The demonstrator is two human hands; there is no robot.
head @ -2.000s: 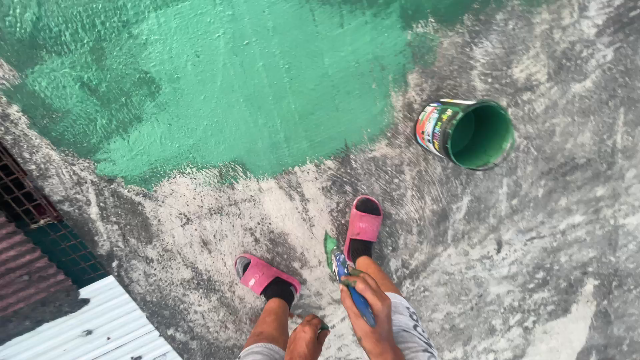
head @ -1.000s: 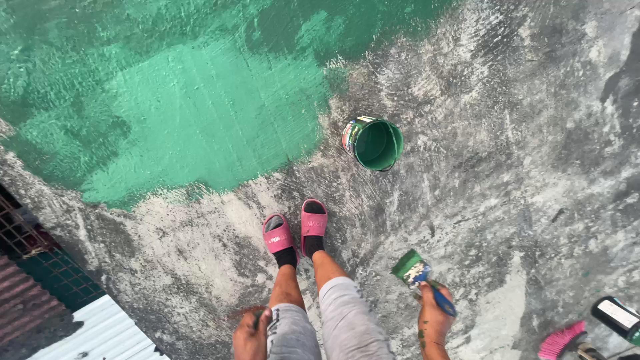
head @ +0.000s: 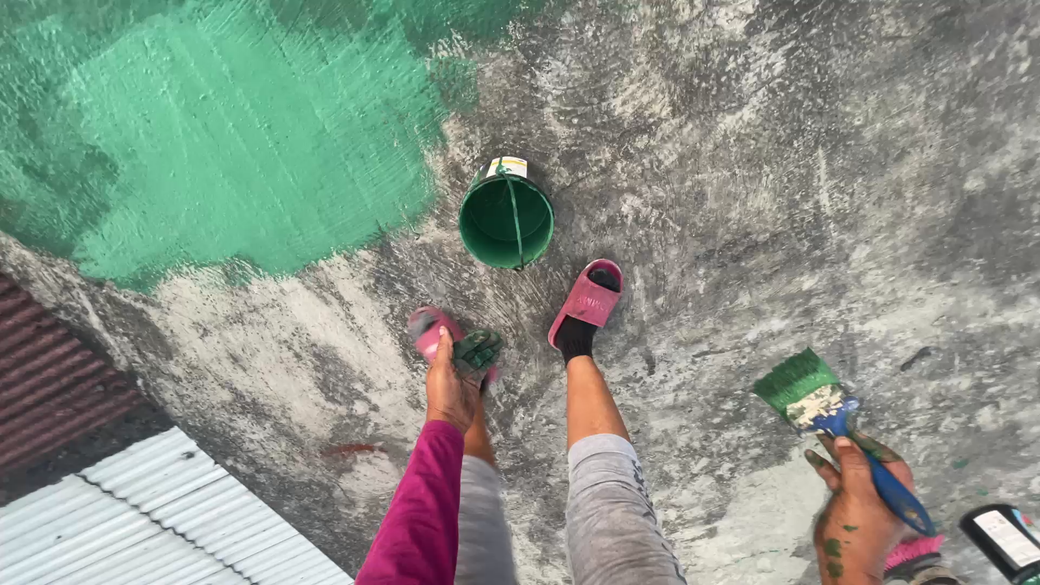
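My right hand (head: 865, 487), spotted with green paint, grips the blue handle of a paintbrush (head: 816, 398) at the lower right. The brush points up and left, its bristles coated in green. My left hand (head: 457, 370) is held out over a pink slide sandal (head: 424, 325), fingers spread and smeared with dark green; nothing is in it. Ahead of my feet a paint bucket (head: 505, 219) stands on the concrete, green inside, its wire handle across the mouth. Wet green paint (head: 260, 138) covers the floor at the upper left.
Another pink slide sandal (head: 587, 305) is on my right foot. A white corrugated metal sheet (head: 154, 520) and a dark red one (head: 57, 374) lie beyond the floor's edge at lower left. A black container with a label (head: 1007, 540) and a pink-bristled brush (head: 912, 552) are at the lower right.
The brush in my right hand was low by my leg and is now out to the right. My left hand has risen and spread its fingers. My feet, together one second ago, are apart.
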